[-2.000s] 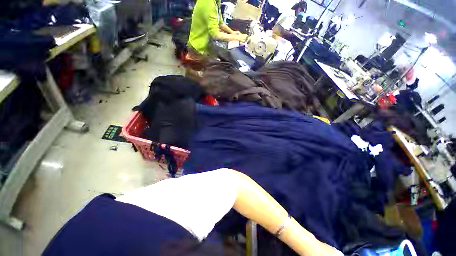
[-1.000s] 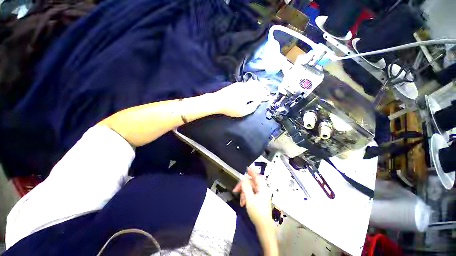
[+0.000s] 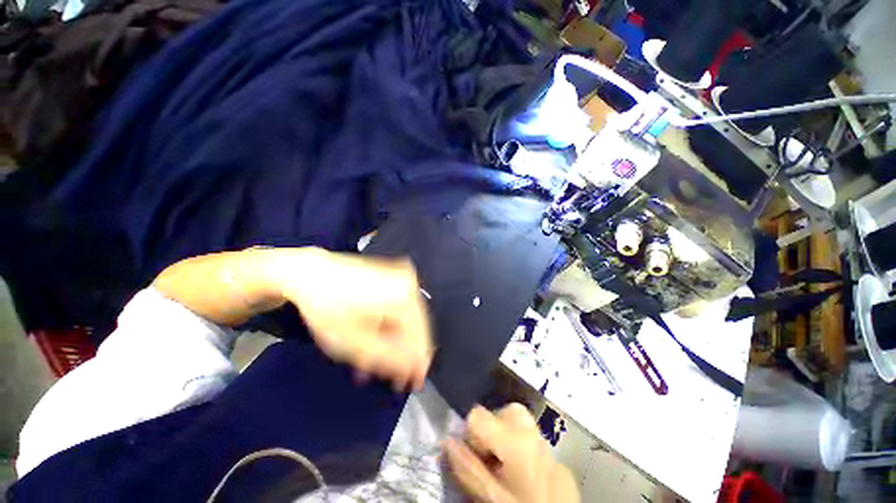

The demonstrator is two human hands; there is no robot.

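Note:
A flat black fabric piece [image 3: 472, 285] lies from the needle area of the sewing machine [image 3: 614, 162] down over the table's front edge. My left hand [image 3: 368, 314] is blurred, with bent fingers, over the fabric's left side; its grip cannot be told. My right hand [image 3: 511, 457] is curled just below the fabric's lower corner, and its fingertips are partly hidden. The large navy garment heap [image 3: 255, 128] lies left of the machine. The lamp [image 3: 560, 108] shines brightly over the needle area.
Dark-red snips [image 3: 644, 363] and thin metal tweezers [image 3: 592, 349] lie on the white table [image 3: 668, 437], with a dark strip [image 3: 698, 354] beside them. Black thread cones stand at the right. A red basket [image 3: 64, 349] shows at lower left, brown garments [image 3: 59, 79] at upper left.
The view has swung from the aisle to the machine. Since one second ago, my left hand has moved from the needle area down toward my lap. My right hand has moved lower, its fingers now curled.

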